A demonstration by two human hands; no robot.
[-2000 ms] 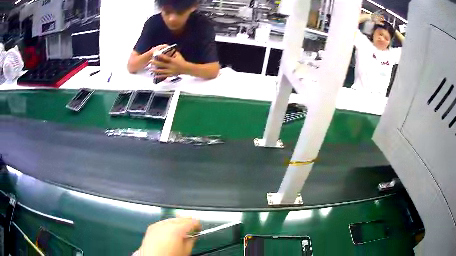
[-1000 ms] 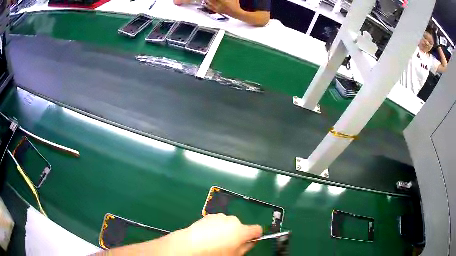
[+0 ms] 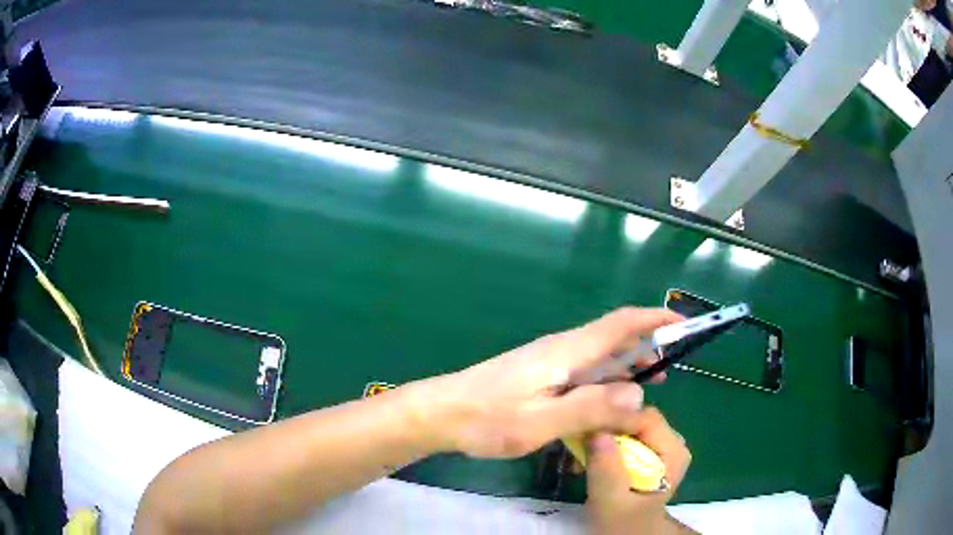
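Note:
My left hand (image 3: 523,397) reaches in from the lower left and holds a phone middle frame (image 3: 684,332), seen nearly edge-on and tilted. My right hand (image 3: 617,502), at the bottom edge, is closed around a stubby yellow tool (image 3: 640,465), just below the held frame. The tool's tip and any contact with the frame are hidden. Another middle frame (image 3: 146,347) lies flat on the green bench at left, orange marks at its left end. A third frame (image 3: 775,361) lies behind the held one. An orange-marked corner (image 3: 378,389) shows beside my left forearm.
A dark conveyor belt (image 3: 345,84) runs beyond the bench. A white post (image 3: 773,125) with a yellow tie stands at right, near a grey housing (image 3: 933,209). White sheets (image 3: 105,418) line the near edge. A cable (image 3: 63,303) and white tube (image 3: 105,199) lie left.
The view has tipped down towards the bench. My left hand has moved right and raised the frame it holds. My right hand with the yellow tool has come into view.

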